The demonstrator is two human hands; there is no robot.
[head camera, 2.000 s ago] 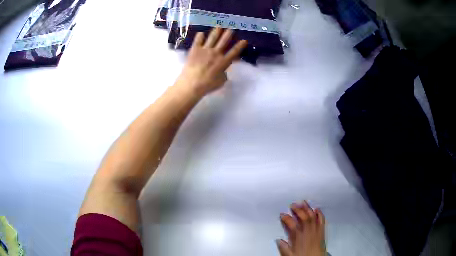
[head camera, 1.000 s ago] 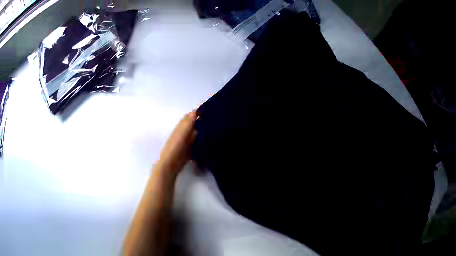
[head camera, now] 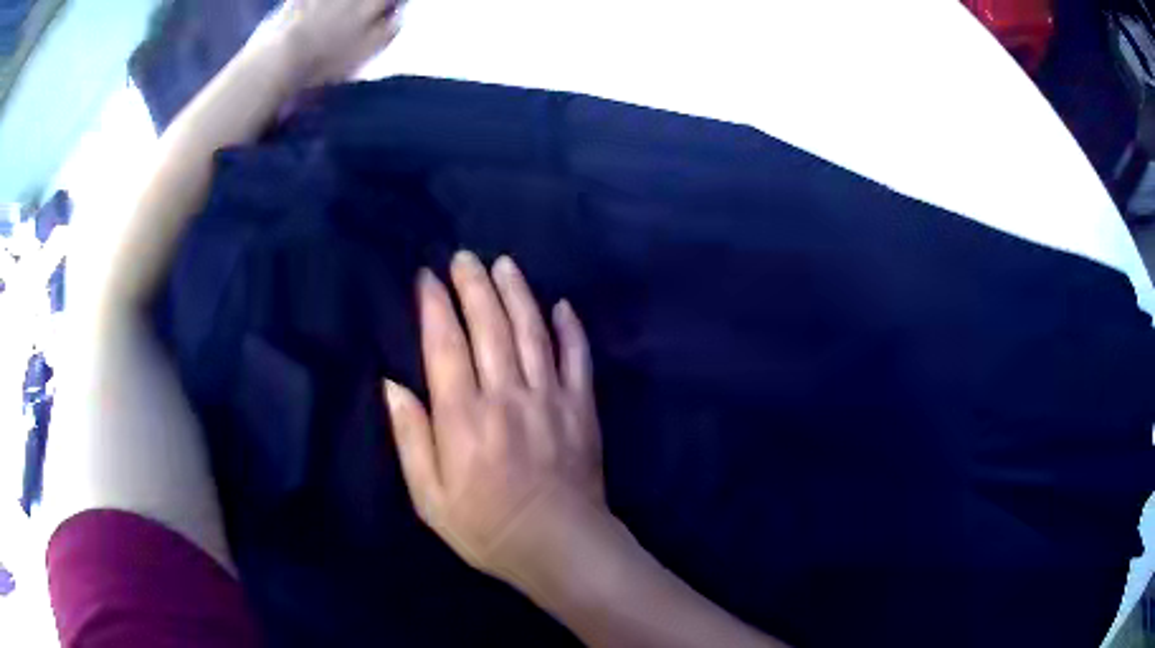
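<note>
A dark navy garment (head camera: 785, 380) lies spread over the white table (head camera: 709, 63) and fills most of the view. My right hand (head camera: 507, 418) rests flat on it near the middle, palm down, fingers apart, holding nothing. My left arm reaches up along the garment's left side. My left hand (head camera: 340, 38) is at the top edge of the picture, just beyond the garment's far left corner. It is blurred and partly cut off, so whether it holds anything cannot be told.
A dark item (head camera: 203, 44) lies behind my left forearm at the upper left. Small dark and shiny pieces (head camera: 41, 380) show at the left edge. A red object (head camera: 1017, 23) and dark things are beyond the table at the upper right.
The garment now lies across the middle and left of the view. My left hand has moved from its near edge to the top. My right hand has come onto the cloth. The view has shifted.
</note>
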